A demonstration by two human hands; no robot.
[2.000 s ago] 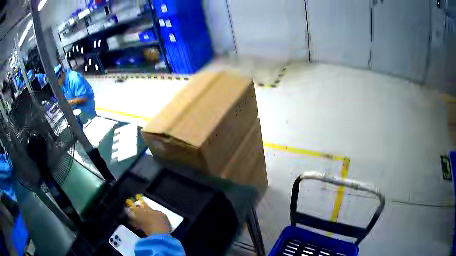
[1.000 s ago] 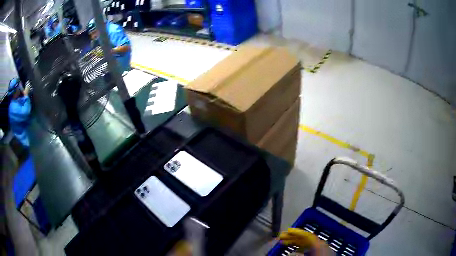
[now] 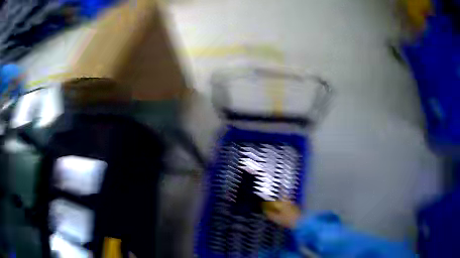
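Observation:
The whole view is badly blurred. The blue crate [image 3: 305,176] holds rows of upright phones [image 3: 260,171], seen as thin bright bars, with a dark gap among them. My right hand [image 3: 282,212], in a light blue sleeve, reaches over the crate with its yellow fingertips at the rows; whether it grips a phone is unclear. The black tray [image 3: 126,176] lies at the left with white phones [image 3: 79,175] in a column along its left side. My left hand [image 3: 113,248] shows only as yellow fingertips at the bottom edge, over the tray; its grip is hidden.
Brown cartons [image 3: 151,55] stand behind the tray. The trolley handle [image 3: 270,118] rises at the crate's far end. Blue stacked shapes [image 3: 439,85] stand along the right edge. A yellow line [image 3: 234,50] marks the pale floor. Part of a person in blue [image 3: 11,75] shows at far left.
The view has swung right and down towards the crate. My right hand is further over the crate's rows. A third bright slab now shows at the tray's near side, where my left hand was.

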